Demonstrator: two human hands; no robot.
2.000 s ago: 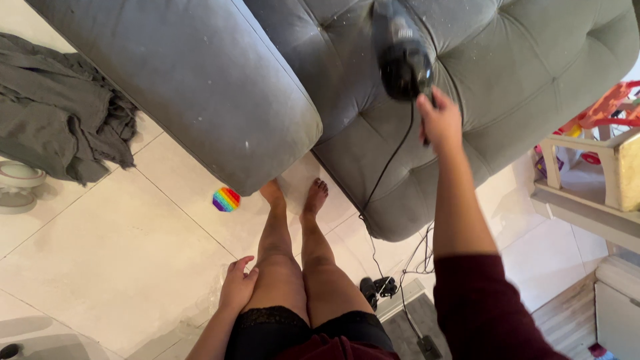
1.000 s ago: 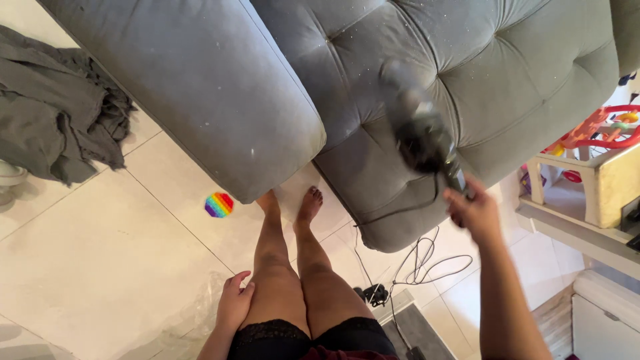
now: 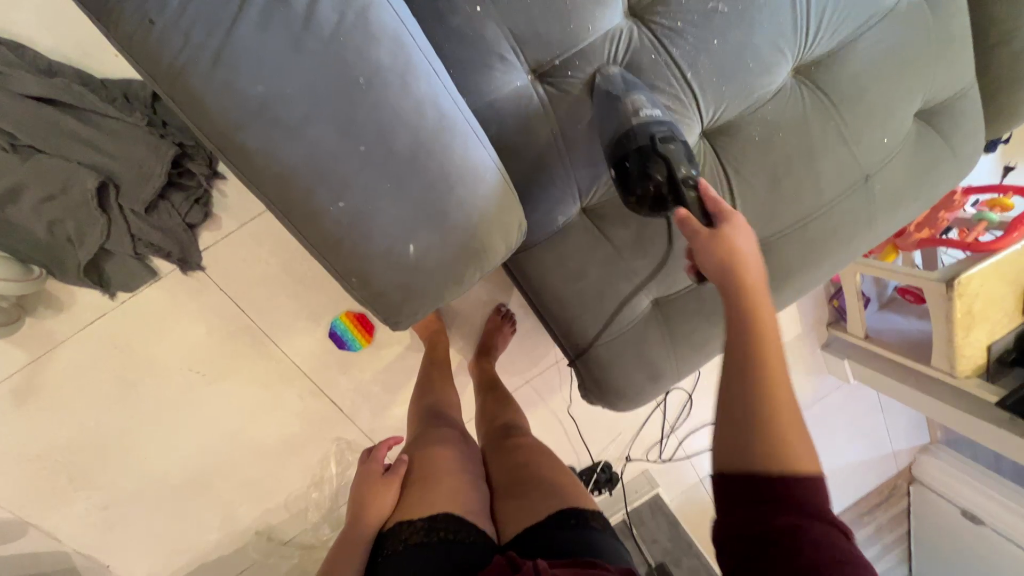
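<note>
My right hand (image 3: 724, 240) grips the handle of a black corded handheld vacuum cleaner (image 3: 644, 152). The clear nozzle rests on or just over the tufted seat of a grey upholstered sofa (image 3: 848, 152), near a button dimple. From the vacuum a dark cord runs down across the seat front. Small pale specks dot the sofa's seat and its rounded armrest (image 3: 344, 152). Beside my thigh, my left hand (image 3: 376, 484) holds nothing, its thumb and fingers apart.
On the tiled floor lie a rainbow pop-it toy (image 3: 351, 331), a crumpled dark grey cloth (image 3: 88, 168) and loose cable loops (image 3: 668, 424). A cream plastic stool (image 3: 952, 304) and red toy pieces (image 3: 988, 220) stand at the right. Clear plastic film (image 3: 308, 504) is near my left hand.
Since a second ago, my right hand has moved the vacuum up and left, back over the middle of the seat. My left hand stays beside my thigh.
</note>
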